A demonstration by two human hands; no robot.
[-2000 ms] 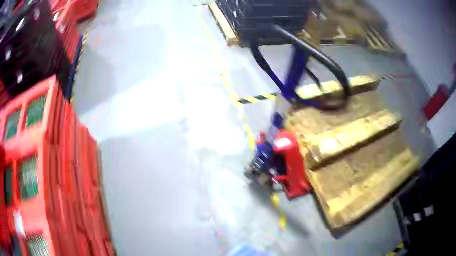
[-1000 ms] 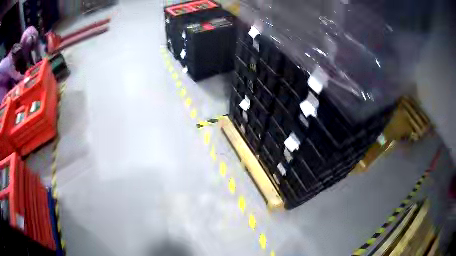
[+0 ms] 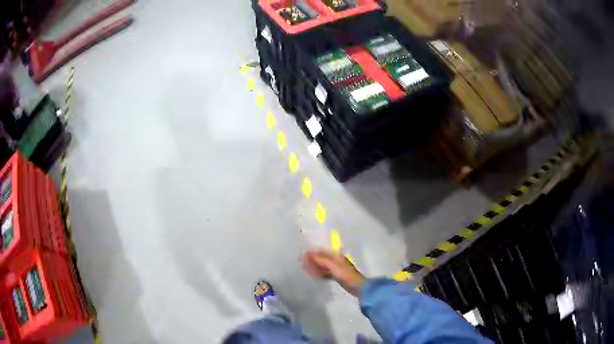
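My right hand (image 3: pixel 328 265) is at the lower middle, blurred, at the end of a blue sleeve. It looks empty, with its fingers loosely extended over the floor. My left hand is not in view. Stacked black crates (image 3: pixel 363 144) with white labels stand at the upper right, beyond my hand. Green circuit boards (image 3: pixel 336 70) and a red strip (image 3: pixel 374 72) lie in the nearer stack's top. A red foam tray (image 3: pixel 316 15) tops the farther stack.
Yellow dashed tape (image 3: pixel 293 162) runs along the grey floor. Red foam tray stacks (image 3: pixel 40 228) stand left, red pallet jack forks (image 3: pixel 87 33) upper left. Wrapped cardboard boxes (image 3: pixel 478 87) and black crates (image 3: pixel 505 282) are right. My sandalled foot (image 3: pixel 263 292) shows below.
The view has moved forward along the aisle. The tall wrapped stack has left the view and the crates with boards are nearer. My right hand and foot have come into view.
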